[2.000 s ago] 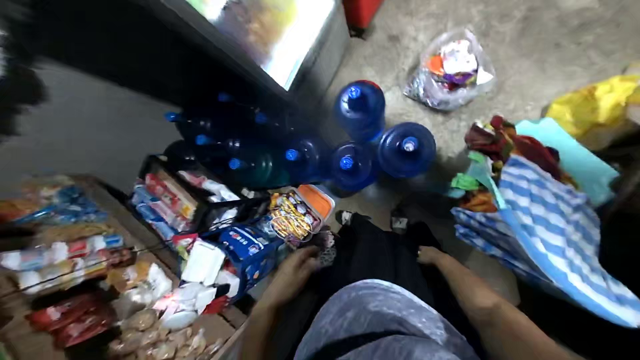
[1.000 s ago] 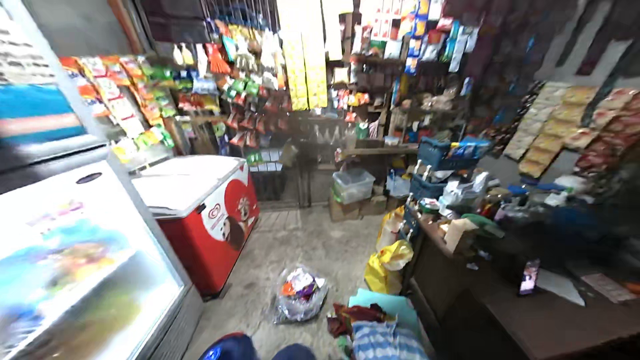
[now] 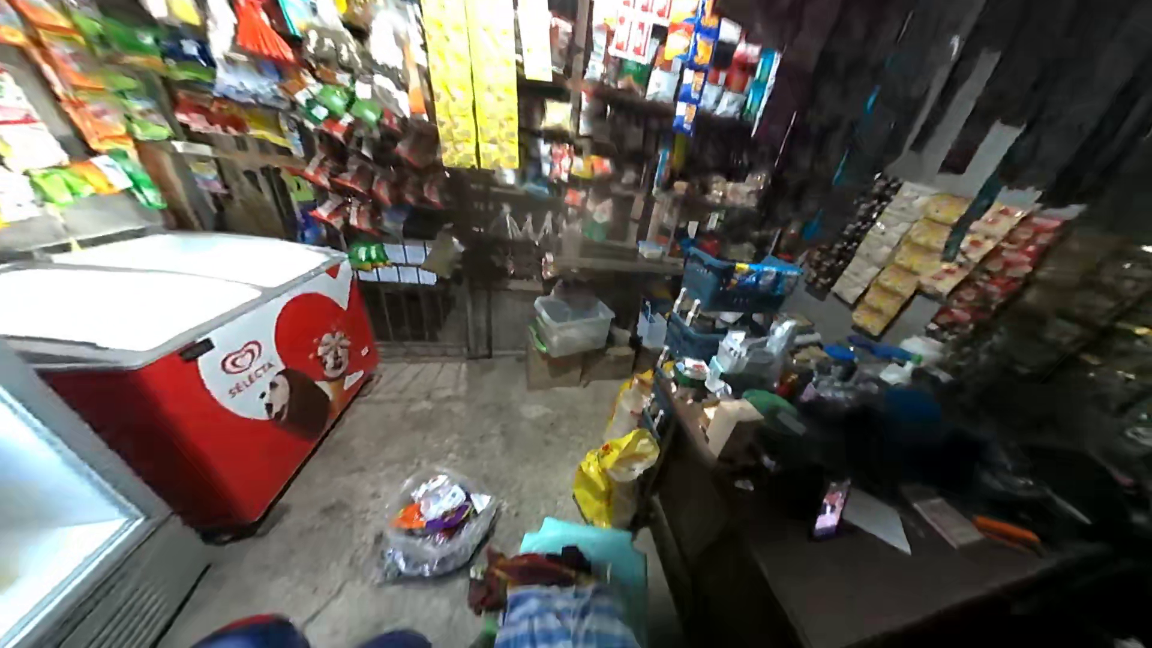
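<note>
Neither my left hand nor my right hand shows in the head view now. Low in the middle, a blue-and-white checked cloth (image 3: 562, 616) lies with dark red fabric (image 3: 531, 569) over a light turquoise item (image 3: 621, 562). To its left, a clear plastic bag with colourful wrappers (image 3: 438, 522) rests on the concrete floor. A yellow plastic bag (image 3: 615, 472) stands behind the cloth, against the dark table. Tops of blue water containers (image 3: 256, 633) show at the bottom edge.
A red chest freezer (image 3: 234, 423) stands left, with a glass-door cooler (image 3: 67, 513) nearer. On the right, a dark table (image 3: 855, 576) holds a lit phone (image 3: 830, 508), a small cardboard box (image 3: 731, 427) and blue baskets (image 3: 733, 283). Storage boxes (image 3: 576, 326) and hanging packets stand beyond.
Both hands, seen low in the frame two seconds ago near my lap, are out of sight now. The view has swung up from the floor and my legs to the room.
</note>
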